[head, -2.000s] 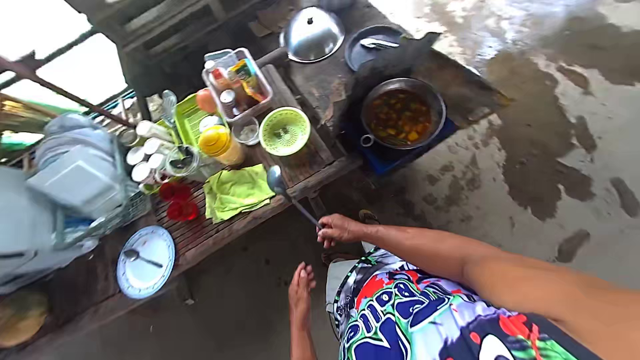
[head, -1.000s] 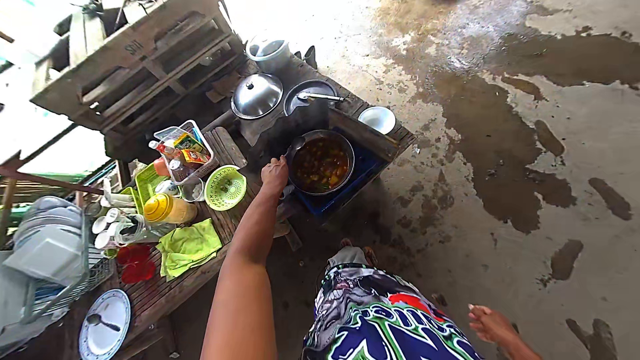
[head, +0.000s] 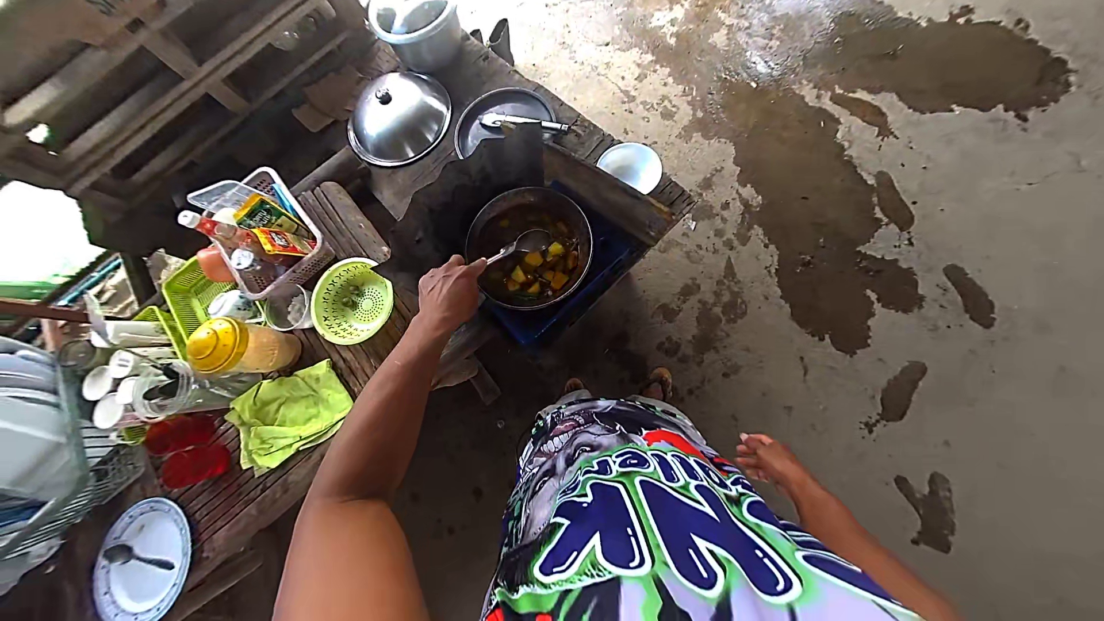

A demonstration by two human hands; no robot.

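My left hand (head: 450, 295) grips the handle of a metal ladle (head: 528, 243) at the pan's left side. The ladle's bowl is in a round, dark metal pan (head: 590, 250), among yellow-orange chunks in brown broth (head: 536, 274). This pan sits on a blue stove (head: 545, 323) at the table's corner. Out to the right of my printed shirt, low over the floor, my right hand (head: 768, 459) is empty, its fingers slightly apart. A sheet of dark, ragged material (head: 457, 194) stands around the far left side of the pan.
Beyond the pan lie a domed metal lid (head: 401, 121), a dark plate (head: 504, 103) with a utensil, and a white bowl (head: 630, 167). Left are a green strainer (head: 352, 302), a yellow-capped bottle (head: 246, 347), a condiment basket (head: 315, 259) and a green cloth (head: 289, 410). Wet patches mark the concrete floor (head: 1035, 285).
Two seconds ago my right hand held the ladle beside the table, outside the pan; now my left hand holds it in the pan. The view has swung toward the stove.
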